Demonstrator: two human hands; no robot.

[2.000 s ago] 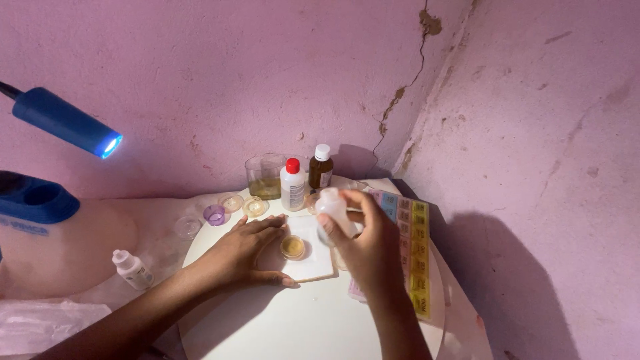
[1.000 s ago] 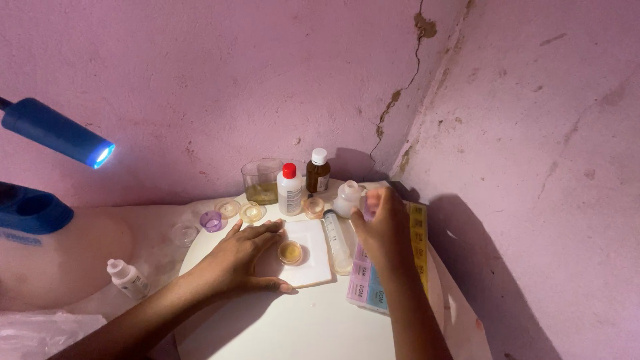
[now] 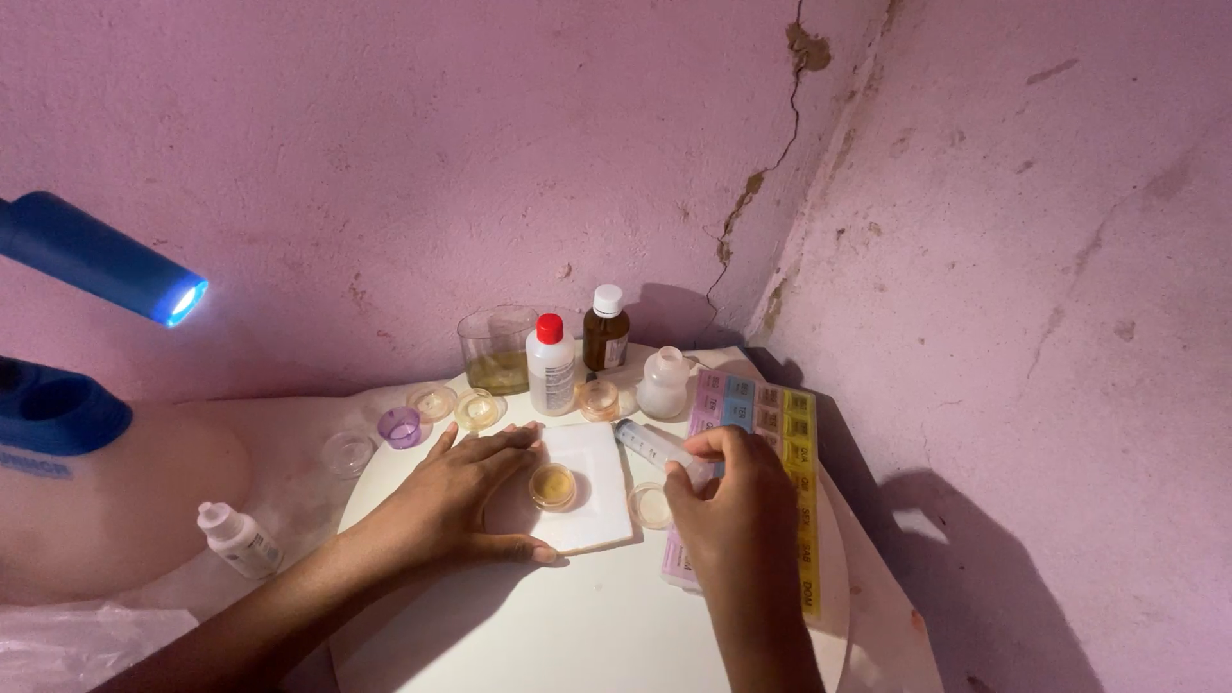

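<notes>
My left hand [image 3: 472, 500] rests with spread fingers on the left edge of a white tile [image 3: 602, 505]. A small round clear pot [image 3: 552, 488] of yellowish contents sits on that tile. My right hand [image 3: 727, 481] has thumb and forefinger closed around the lower end of a clear plastic syringe [image 3: 647, 443], which slants beside the tile. Under that hand lies a small round clear lid or dish [image 3: 652, 505]. A translucent white squeeze bottle [image 3: 664, 383], uncapped, stands behind the syringe. The multicoloured weekly pill organizer [image 3: 804, 481] is partly hidden by my right hand.
A red-capped bottle [image 3: 551, 371], a brown glass bottle [image 3: 605, 332] and a clear cup of greenish liquid [image 3: 496, 366] stand at the back. Several small pots, one purple [image 3: 399, 426], lie left. A dropper bottle [image 3: 241, 544] leans at left, below a lit blue lamp [image 3: 106, 260].
The squeeze bottle, held in my right hand two seconds ago, now stands on the table. My right hand has come down toward me and taken the syringe's lower end. My left hand has stayed at the tile.
</notes>
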